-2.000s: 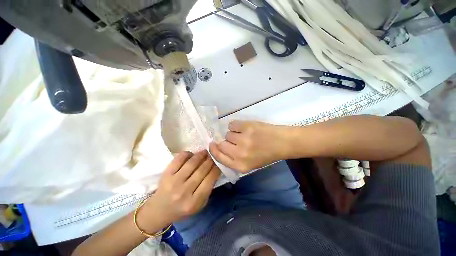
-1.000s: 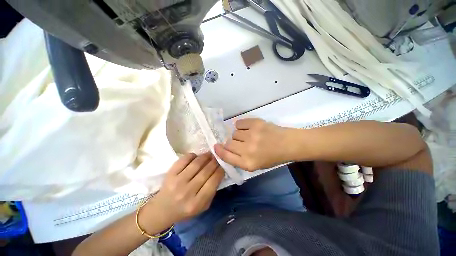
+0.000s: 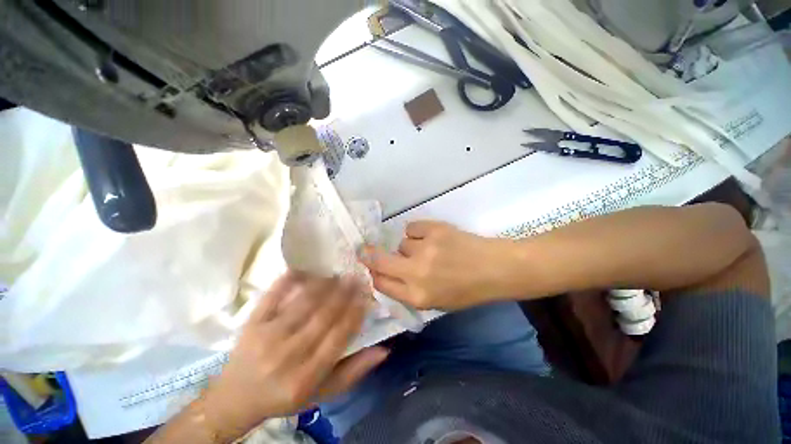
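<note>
A narrow white binding strip (image 3: 339,206) runs from the needle area towards me, over a cream garment piece (image 3: 147,251) bunched on the left. My right hand (image 3: 442,264) pinches the strip and cloth edge near the table's front. My left hand (image 3: 299,342) is blurred and lies flat over the cloth, fingers spread, thumb apart; whether it grips any cloth is hidden. The grey sewing machine head (image 3: 191,78) fills the upper left. A round beige knob (image 3: 297,144) sits beside the needle, which I cannot make out.
A dark lever (image 3: 114,180) hangs at left. Thread snips (image 3: 585,146), black-handled shears (image 3: 477,69) and loose cream strips (image 3: 598,87) lie at right. A brown square (image 3: 424,107) lies on the bed. A blue bin (image 3: 43,421) stands lower left; white rolls (image 3: 632,310) are below my right forearm.
My left hand has shifted left and down, its fingers now spread and its thumb apart. My right hand stays at the strip. The camera view has shifted slightly.
</note>
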